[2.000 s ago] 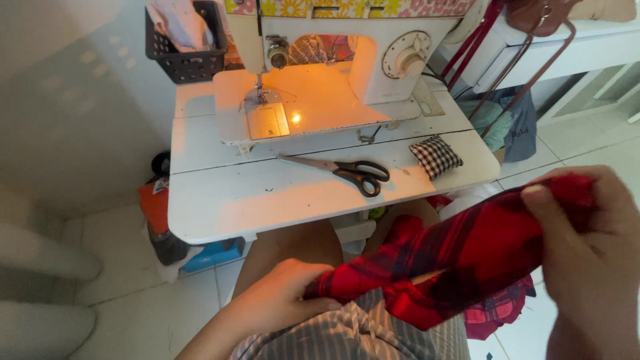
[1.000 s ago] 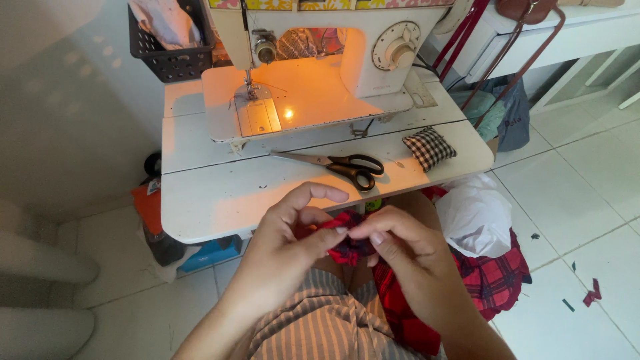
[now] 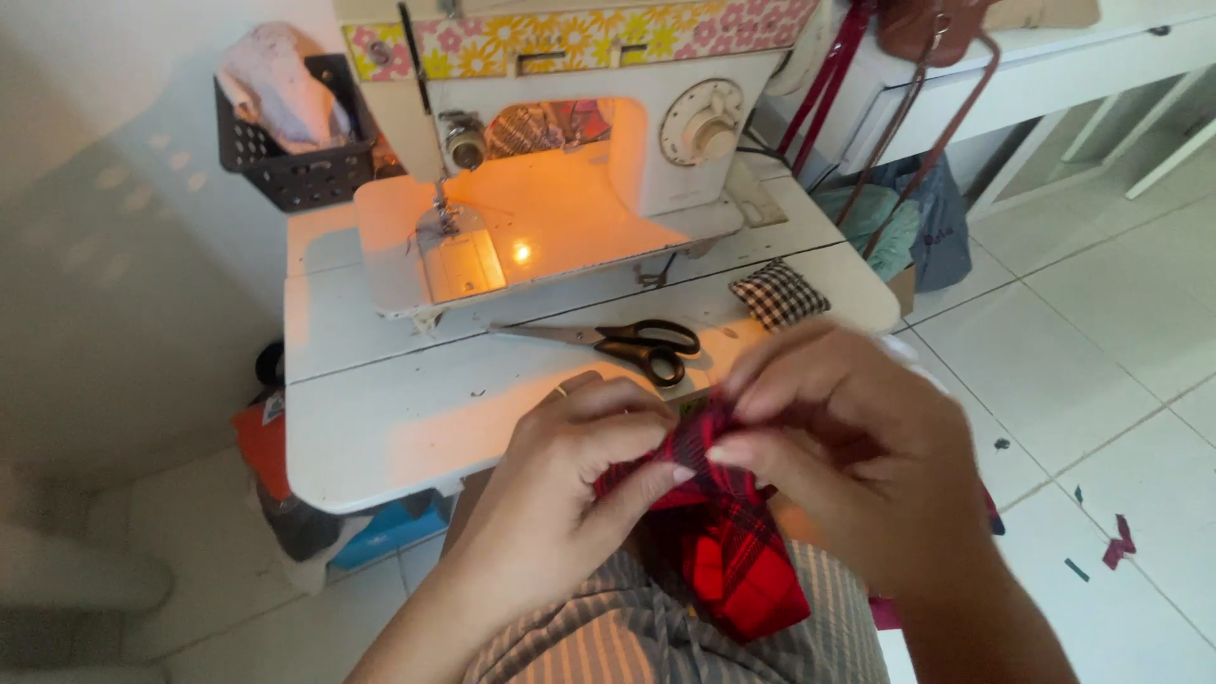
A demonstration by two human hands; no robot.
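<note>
A piece of red and black plaid fabric (image 3: 736, 560) is pinched between both hands over my lap, its lower part hanging down. My left hand (image 3: 579, 465) holds its left side between thumb and fingers. From the right, my right hand (image 3: 845, 446) grips the upper edge with thumb and fingertips, close to the left thumb. Beyond the hands, black-handled scissors (image 3: 632, 344) lie on the white sewing table (image 3: 380, 418). A black and white checked pincushion (image 3: 779, 294) sits near the table's right end. The sewing machine (image 3: 684, 142) stands behind, its lamp lit.
A dark plastic basket (image 3: 299, 176) with cloth in it stands at the back left. Bags with straps hang at the right, by a white desk (image 3: 1035, 81). Fabric scraps (image 3: 1119, 543) lie on the tiled floor. An orange and a blue item (image 3: 394, 537) are under the table's left side.
Two seconds ago my hands were apart with the plaid fabric stretched between them. They have come together, and since one second ago more of the fabric shows hanging below them.
</note>
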